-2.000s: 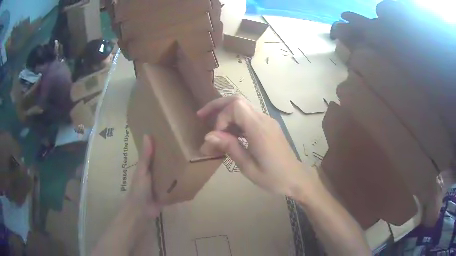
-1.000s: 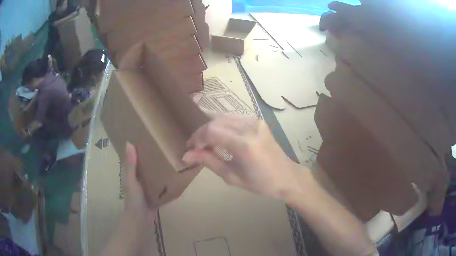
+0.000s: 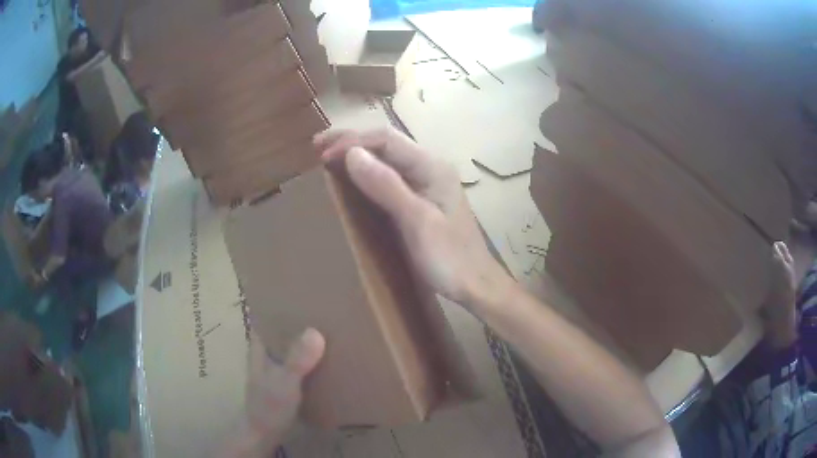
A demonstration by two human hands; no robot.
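A part-folded mailer box (image 3: 305,286) is in front of me, tilted, with its broad panel facing up and a narrow trough with upright walls along its right side. My left hand (image 3: 278,380) holds the lower left edge, thumb on the broad panel. My right hand (image 3: 403,192) grips the upper end of the narrow wall between thumb and fingers. The fingers under the board are hidden.
A stack of open boxes (image 3: 224,98) stands beyond on the left. A small open tray box (image 3: 367,79) sits at the far end. A pile of blanks (image 3: 645,241) leans on the right. Printed carton sheet (image 3: 175,349) lies underneath. People are at the left; another hand shows at far right.
The box has turned, its broad panel now more toward me. My right hand has moved from the near end of the trough to its far end. The view has shifted right.
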